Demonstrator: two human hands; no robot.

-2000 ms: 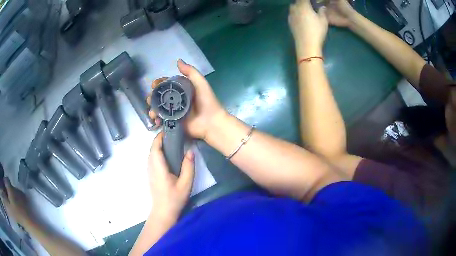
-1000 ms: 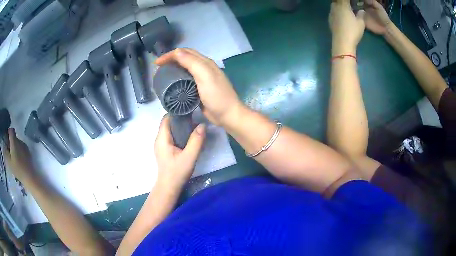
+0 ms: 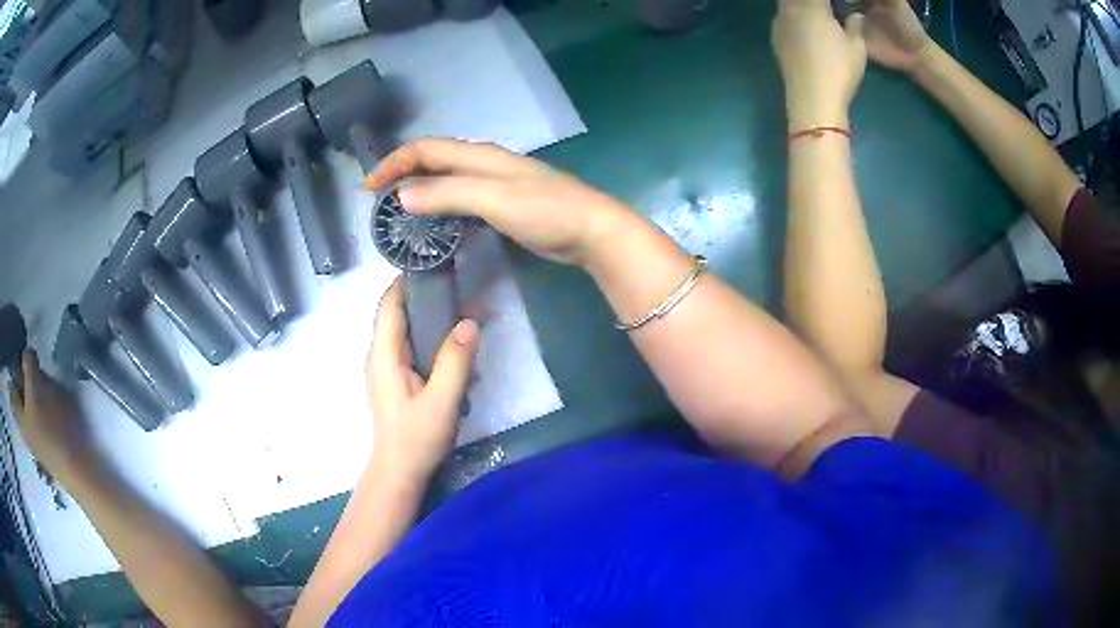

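A dark grey handheld unit (image 3: pixel 431 307) is held upright in front of me. Its round head shows a vaned grille (image 3: pixel 420 233) with radial spokes, facing the camera. My left hand (image 3: pixel 421 390) is closed around the handle from below, thumb on the right side. My right hand (image 3: pixel 491 196) lies over the top of the head, with fingers across the upper part of the grille; they partly cover it. A row of similar units (image 3: pixel 233 166) lies fanned out on a white sheet (image 3: pixel 332 405) to the left.
A co-worker's arm and hand (image 3: pixel 55 423) are at the left edge beside a dark piece. Another person's hands (image 3: pixel 820 49) hold something at the top right over the green mat (image 3: pixel 663 135). A pale ring (image 3: pixel 333 19) and grey pieces lie at the top.
The open spoked head seen two seconds ago now shows a fine-vaned grille. Since one second ago, my right fingers have moved from the head's side onto the grille's upper part.
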